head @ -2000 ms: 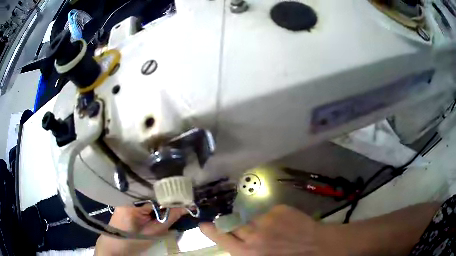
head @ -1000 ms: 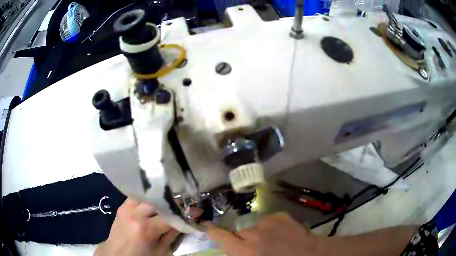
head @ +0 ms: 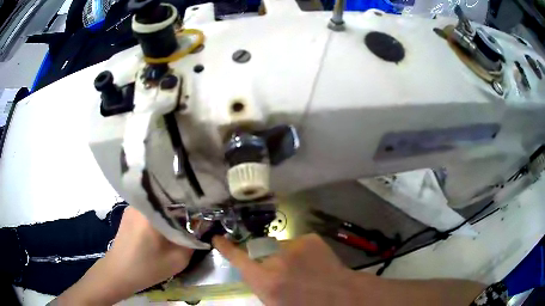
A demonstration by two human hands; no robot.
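Observation:
Dark cloth (head: 63,276) with a silvery chain-like trim (head: 66,258) and a ring at its end lies at the lower left and runs under my left hand. My left hand (head: 146,254) has curled fingers on the dark cloth beside the needle area; its fingertips are partly hidden by the machine's guard. My right hand (head: 299,269) points its index finger at the cloth's edge under the head; a pale grey piece (head: 263,247) sits at its fingers. The presser foot area (head: 254,218) is dark and blurred. What my right hand grips cannot be seen.
The white sewing machine head (head: 334,89) fills the upper middle, with its cream knob (head: 248,180) above my hands. Red and black snips (head: 358,240) and a black cord lie right of the lit needle plate (head: 278,221). White crumpled material (head: 418,194) lies under the arm.
The view has shifted, so the machine sits differently in the frame. My left hand shows more of its wrist and covers part of the trim's right end. My right index finger stays by the needle area.

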